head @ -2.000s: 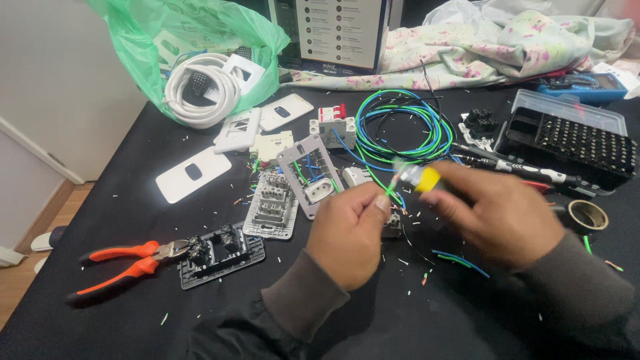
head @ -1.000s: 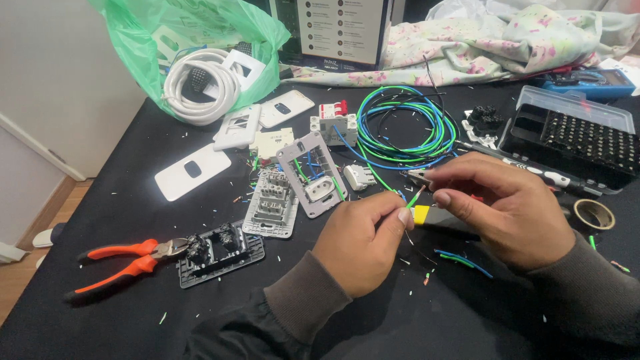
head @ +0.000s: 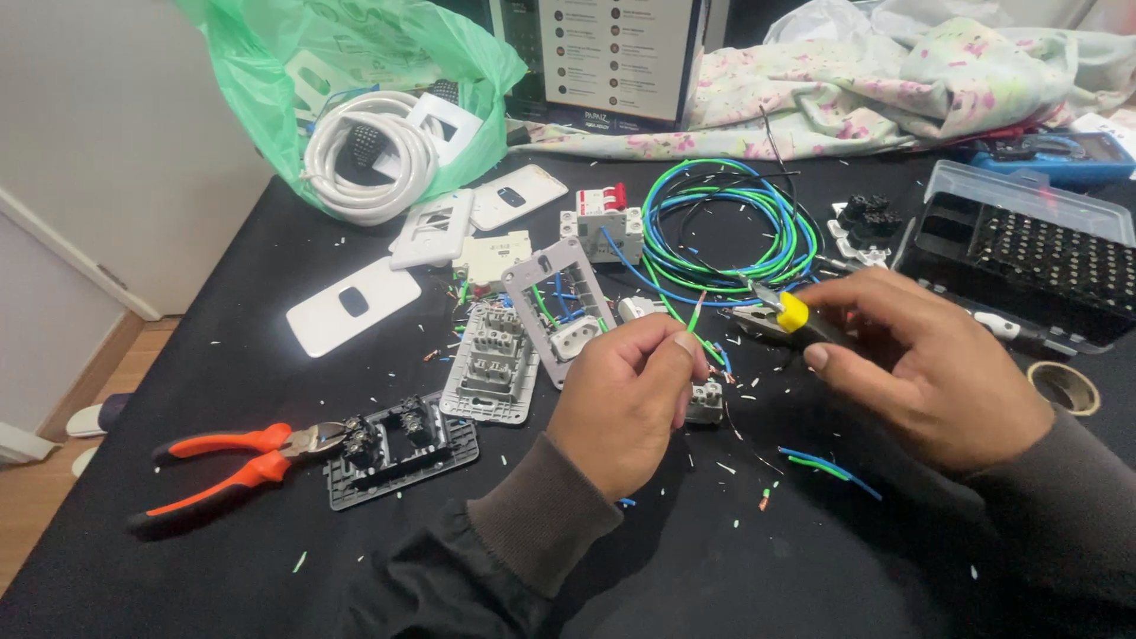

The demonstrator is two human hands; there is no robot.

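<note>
Between thumb and finger of my left hand (head: pixel 626 399) is a short green insulated wire (head: pixel 695 318), its bared copper end pointing up. My right hand (head: pixel 923 364) holds a utility knife (head: pixel 792 312) with a yellow tip part, blade toward the wire but apart from it. Just left of my left hand lie a grey mounting frame with a white socket module (head: pixel 577 335) and a light grey switch frame (head: pixel 490 368). A white terminal module (head: pixel 706 404) sits partly hidden behind my left hand. Pliers with a dark handle lie partly hidden beyond the knife.
Orange-handled pliers (head: pixel 235 457) touch a black module frame (head: pixel 404 453) at left. Behind are white cover plates (head: pixel 353 306), a circuit breaker (head: pixel 602 222), coiled wires (head: pixel 732 226) and a green bag (head: pixel 373 44). At right are a bit case (head: pixel 1029 257) and a tape roll (head: pixel 1062 388). Wire scraps lie scattered.
My right hand has moved right, away from my left hand, with the knife. The bared copper end now shows above my left fingers. The orange-handled pliers have not moved.
</note>
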